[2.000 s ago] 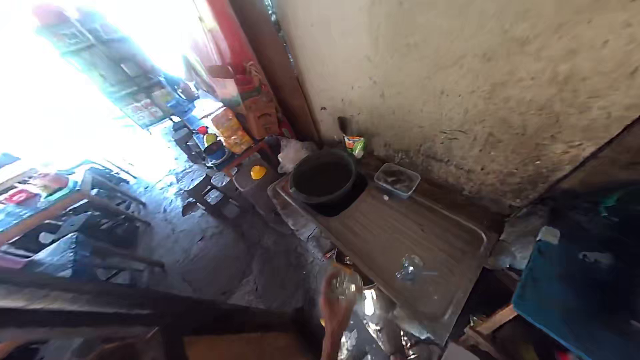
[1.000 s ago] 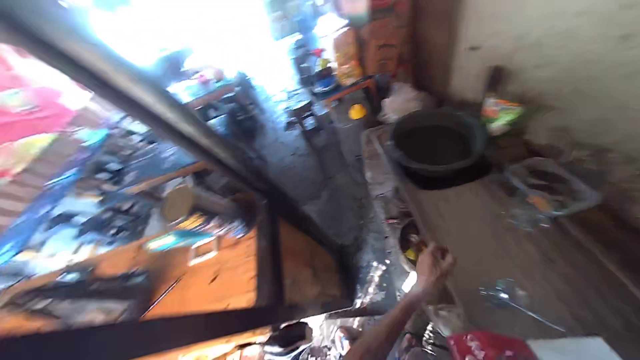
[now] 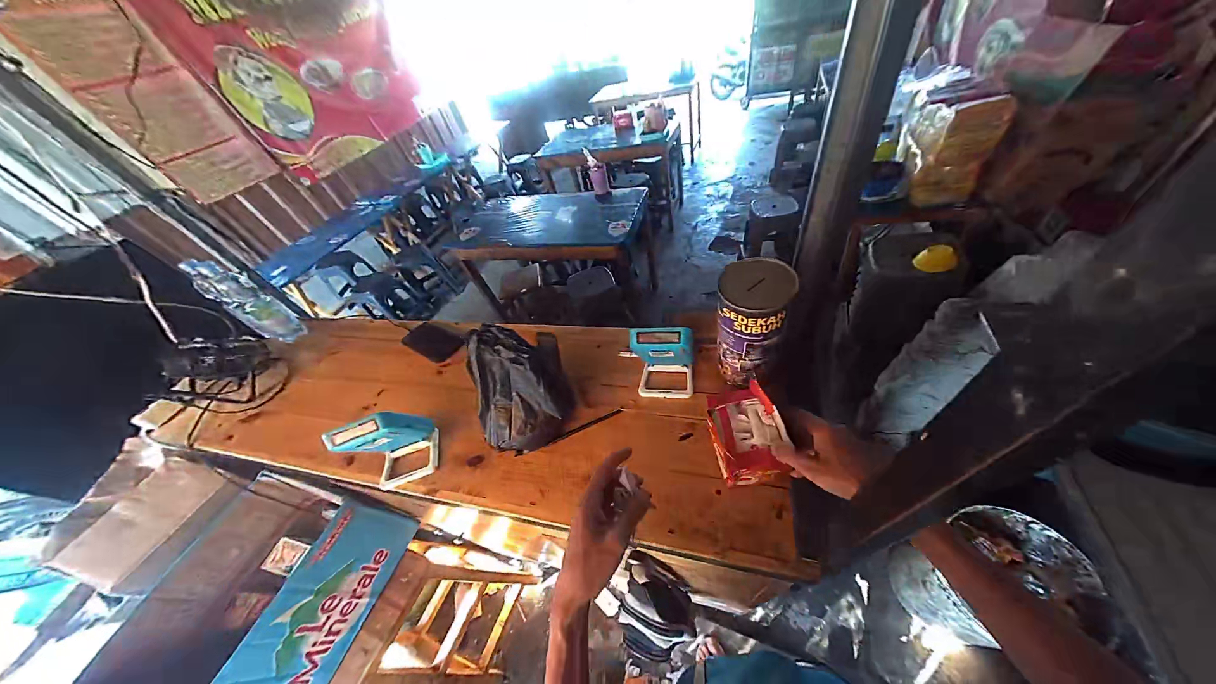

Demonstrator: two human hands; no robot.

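My right hand (image 3: 826, 451) reaches round a dark post and grips a small red box (image 3: 746, 465) at its right edge; the box is open at the top and shows pale contents. My left hand (image 3: 608, 513) is raised over the near edge of the wooden counter (image 3: 665, 503), with a small whitish thing (image 3: 625, 480) between its fingers, too small to name. Right behind the red box stands a tall lidded can (image 3: 753, 323) with a slot in its top. A black plastic bag (image 3: 518, 389) lies on the counter, left of both hands.
Two blue-and-white folding devices (image 3: 663, 361) stand on the counter. A dark post (image 3: 845, 161) rises beside my right arm. A blue cardboard box (image 3: 313, 589) is at lower left, a round metal tray (image 3: 1007, 570) at lower right. Tables (image 3: 560, 223) and stools stand beyond.
The view has swung far left, from the sink area to the wooden counter. My left hand has come into sight, and one hand now grips a red box.
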